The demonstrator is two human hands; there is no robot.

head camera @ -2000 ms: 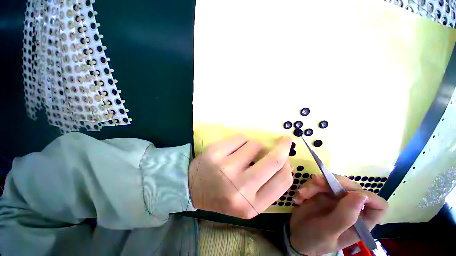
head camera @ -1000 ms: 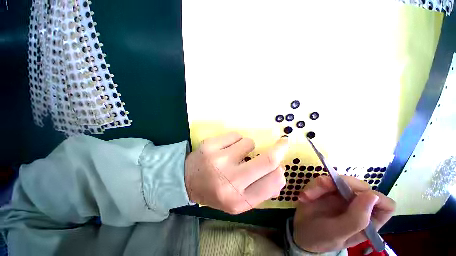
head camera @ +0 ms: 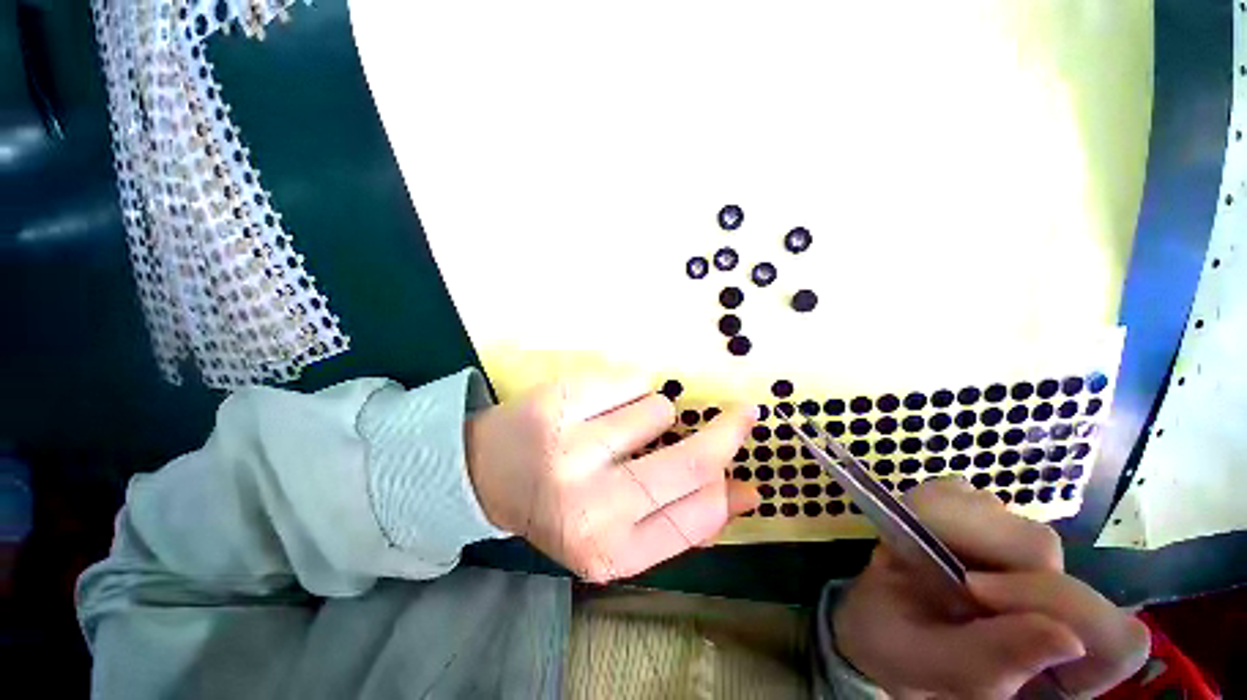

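Note:
The pale yellow sheet [head camera: 574, 178] lies under both hands, glaring white over much of it. Loose black round pieces [head camera: 763, 274] lie in a cluster at its middle, several with a pale centre. Rows of black pieces [head camera: 957, 440] run along the near edge. My left hand [head camera: 615, 479] rests on the sheet over the left part of the rows, fingers curled, its index fingertip at the top row. My right hand [head camera: 978, 588] holds the silver tweezers [head camera: 889, 513], tips at the top row beside my left fingertip. I cannot tell whether a piece is between the tips.
White perforated strips [head camera: 205, 205] lie fanned on the dark green tabletop [head camera: 356, 205] at the left. A thin dark tool [head camera: 41, 75] is at the far upper left. A second pale sheet [head camera: 1190, 410] with small dots lies at the right. Something red [head camera: 1169, 670] shows at the lower right.
The view has shifted, showing more of the rows. The tweezer tips have moved from the loose cluster down to the top row. My left hand has moved slightly along the rows and stays curled.

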